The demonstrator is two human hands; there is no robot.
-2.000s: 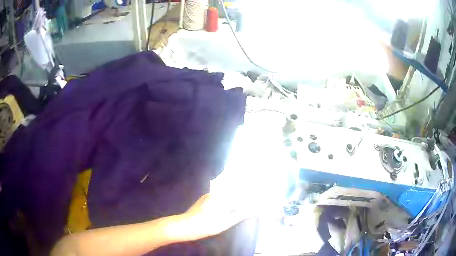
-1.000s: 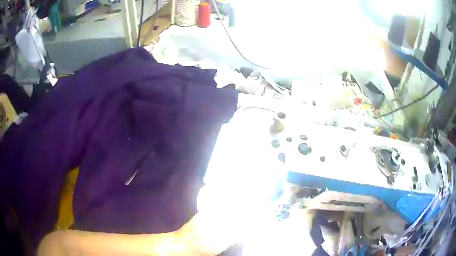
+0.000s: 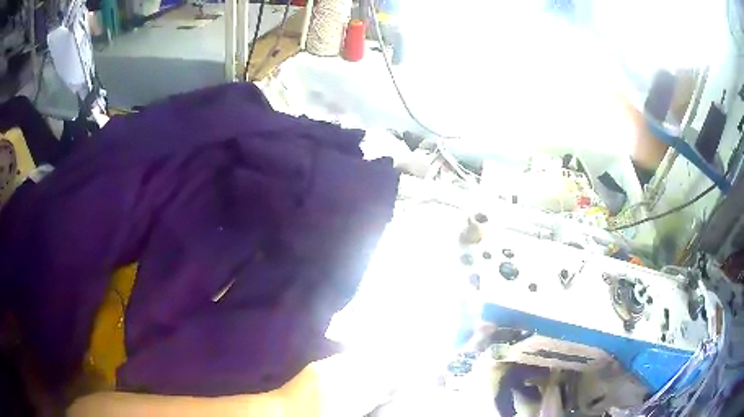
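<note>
A large heap of dark purple cloth (image 3: 269, 212) fills the left and middle, its right edge reaching the glare by the needle end of the white sewing machine head (image 3: 538, 277). A small pale sliver (image 3: 224, 289) shows on the cloth. My left forearm enters at the lower left, and my left hand (image 3: 318, 391) is at the cloth's lower right edge, washed out by glare; its fingers cannot be made out. The needle area is lost in the glare. My right hand is not in view.
A yellow patch (image 3: 110, 326) shows beside the purple cloth at lower left. A red thread cone (image 3: 354, 41) and a beige cone (image 3: 329, 28) stand behind. Pale cords (image 3: 693, 383) hang at the machine's right end. Dark scraps (image 3: 515, 391) lie under the machine arm.
The camera view has shifted slightly. My left forearm appears lower in the picture than two seconds ago. The pale sliver has shifted a little left, and the cloth has moved slightly with new folds.
</note>
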